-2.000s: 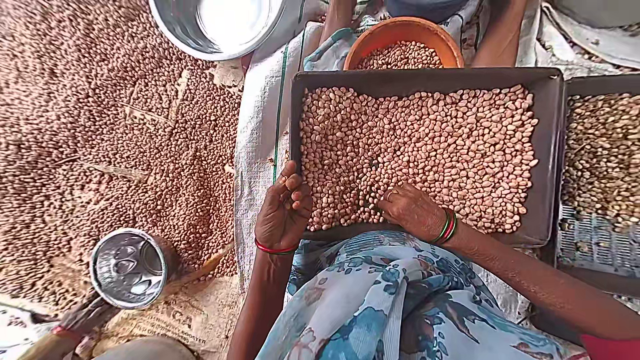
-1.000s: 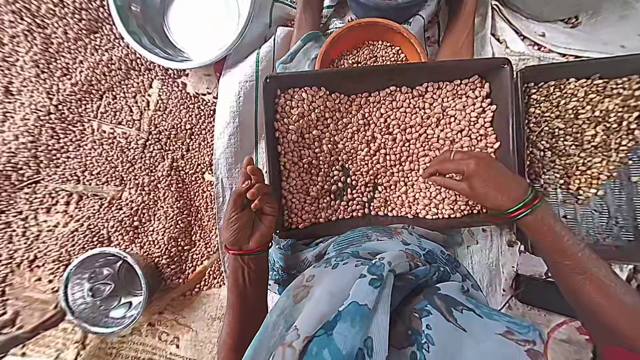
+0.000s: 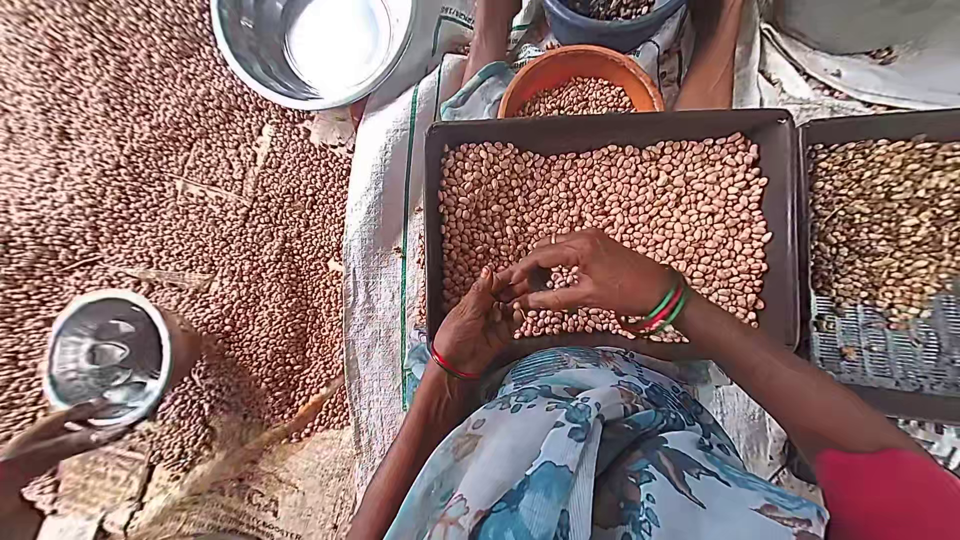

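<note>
A dark rectangular tray (image 3: 611,129) full of pinkish-brown shelled nuts or beans (image 3: 637,187) stands against a lap in blue floral cloth. My right hand (image 3: 592,274), with green and red bangles, is above the lower middle of the tray. Its thumb and fingertips meet my left hand (image 3: 480,319) at the tray's lower left corner. The left palm faces up with curled fingers. Whether something small lies in the left hand or between the right fingertips cannot be told.
An orange bowl (image 3: 502,94) of nuts stands beyond the tray, a blue bowl (image 3: 615,31) behind it. A second tray (image 3: 877,124) is at right. Metal basin (image 3: 319,97), a spread heap of nuts (image 3: 172,150) and a metal pot (image 3: 109,352) touched by another person's hand (image 3: 56,435) are at left.
My right hand has moved left across the tray to my left hand. Another person's hand now shows at the metal pot. The blue bowl shows more of its contents.
</note>
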